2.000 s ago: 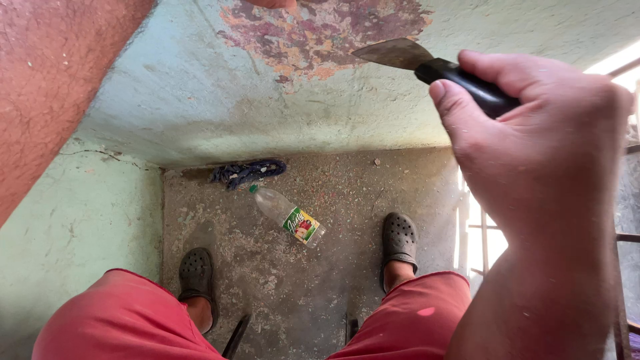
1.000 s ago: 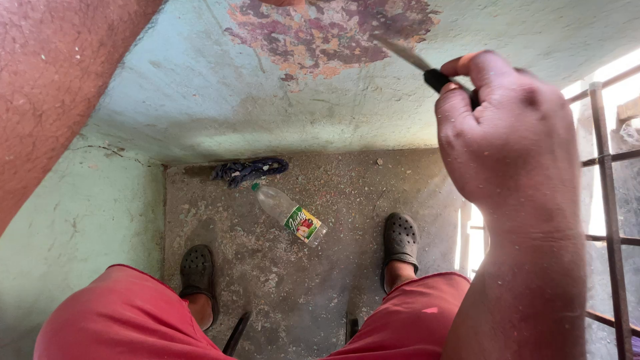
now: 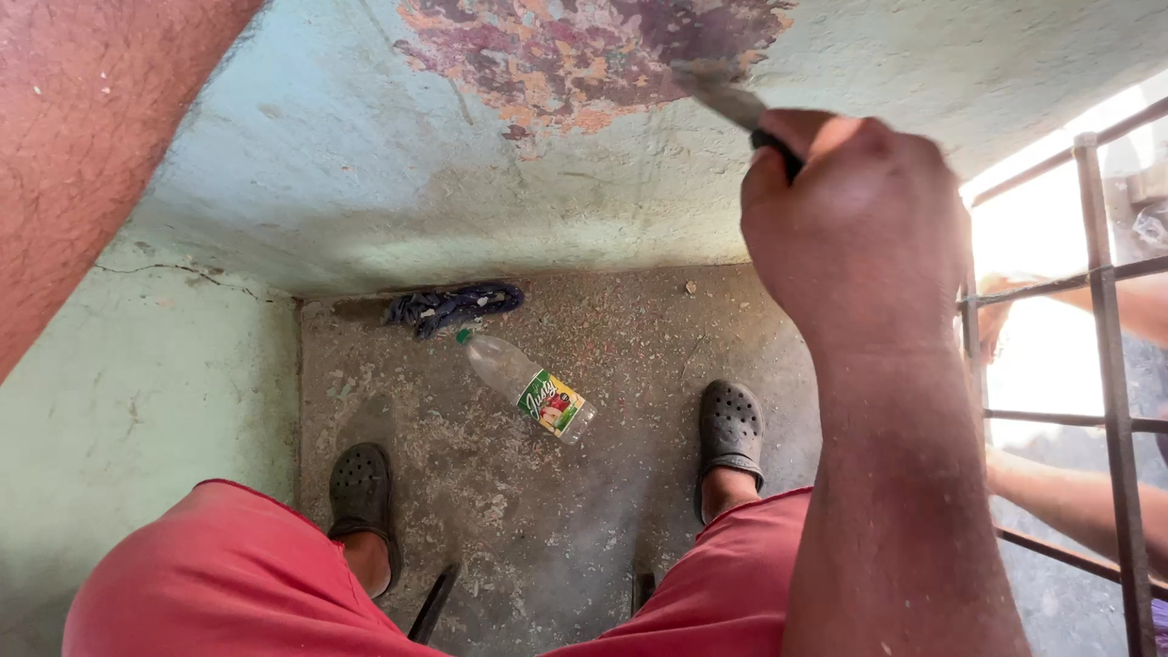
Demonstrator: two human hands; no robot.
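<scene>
My right hand (image 3: 849,210) is closed around the black handle of a putty knife (image 3: 730,102). The knife's metal blade, somewhat blurred, points up and left over the lower right part of a patch of bare, flaked wall (image 3: 566,64). Purple and orange layers show in that patch, with pale blue-green paint (image 3: 338,137) around it. At the upper left only my left forearm shows; my left hand lies outside the frame.
A plastic bottle (image 3: 511,370) lies on the concrete floor (image 3: 511,493) among paint chips, near a dark crumpled cloth (image 3: 452,306). Metal bars (image 3: 1109,365) stand at the right, with another person's arms (image 3: 1068,497) beyond. My clogs (image 3: 730,424) rest on the floor.
The blade has moved from the patch's right edge to its lower right part, and my right wrist has turned. The other person's arms have come into view behind the bars.
</scene>
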